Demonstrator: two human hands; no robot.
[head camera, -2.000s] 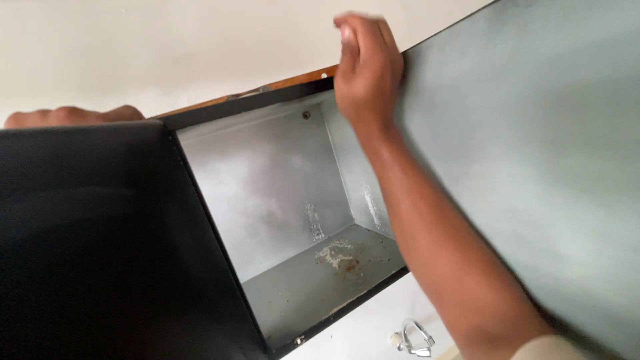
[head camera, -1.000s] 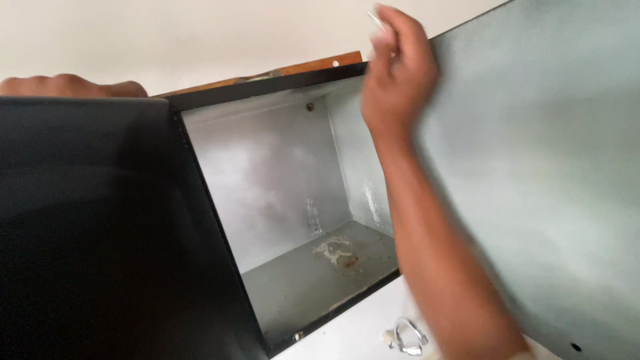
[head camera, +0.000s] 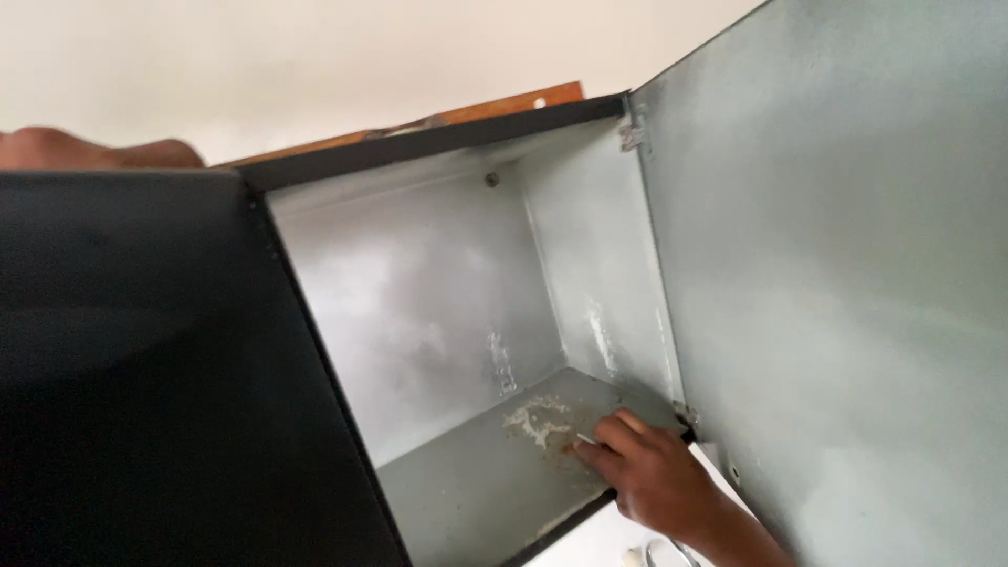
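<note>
A wall cabinet with a black frame stands open, its grey interior floor (head camera: 472, 488) marked by a pale, flaking patch (head camera: 539, 421). My right hand (head camera: 650, 468) reaches in over the front edge near that patch, its fingers closed on a small, thin whitish object (head camera: 585, 439) whose kind I cannot tell. At the upper left my left hand (head camera: 102, 151) rests along the top of the black panel (head camera: 134, 315); its fingertips are hidden, so its grip is unclear.
An open grey-green door (head camera: 835, 260) fills the right side, joined by a hinge (head camera: 630, 135). A brown strip (head camera: 512, 104) with a hole lies behind the cabinet top against the pale wall (head camera: 354, 63). Below the cabinet, a metal ring-like fitting (head camera: 669, 553) shows at the bottom edge.
My right hand has come down from above the cabinet's top edge to the inside floor. The left hand stays at the top of the black panel.
</note>
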